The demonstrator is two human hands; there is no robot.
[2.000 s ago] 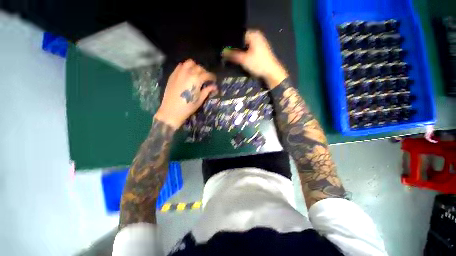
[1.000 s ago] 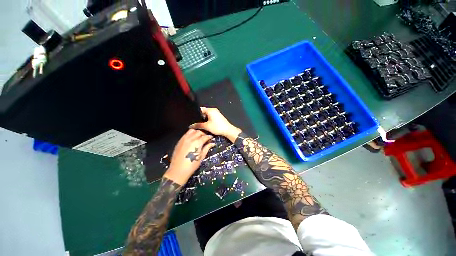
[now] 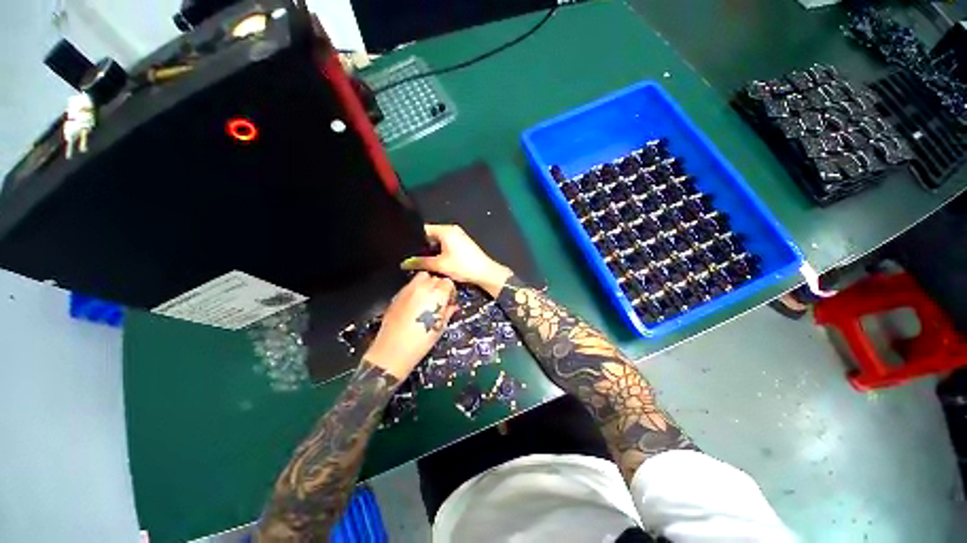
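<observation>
My left hand (image 3: 411, 322) is bare, its fingers curled together at the lower edge of the black test box (image 3: 201, 180). My right hand (image 3: 456, 258) is beside it, thumb and fingers at the box's lower right corner, with a small yellow-green spot at the thumb tip. The fingertips meet in shadow; whether they hold a module cannot be told. Small dark camera modules (image 3: 482, 345) with shiny edges lie in rows just below my hands, partly on the black mat (image 3: 477, 212). A few lie loose near the bench's front edge.
A blue plastic bin (image 3: 589, 125) with modules in rows stands right of the mat. Clear plastic pieces (image 3: 278, 350) lie at the left. A keyboard (image 3: 416, 106) and cable are behind the box. Filled black trays (image 3: 827, 133) lie at the far right; a red stool (image 3: 885, 329) stands below.
Since two seconds ago the view has swung, showing the box front and whole bin. Over the last second my left hand has turned and its fingers have closed in toward my right hand.
</observation>
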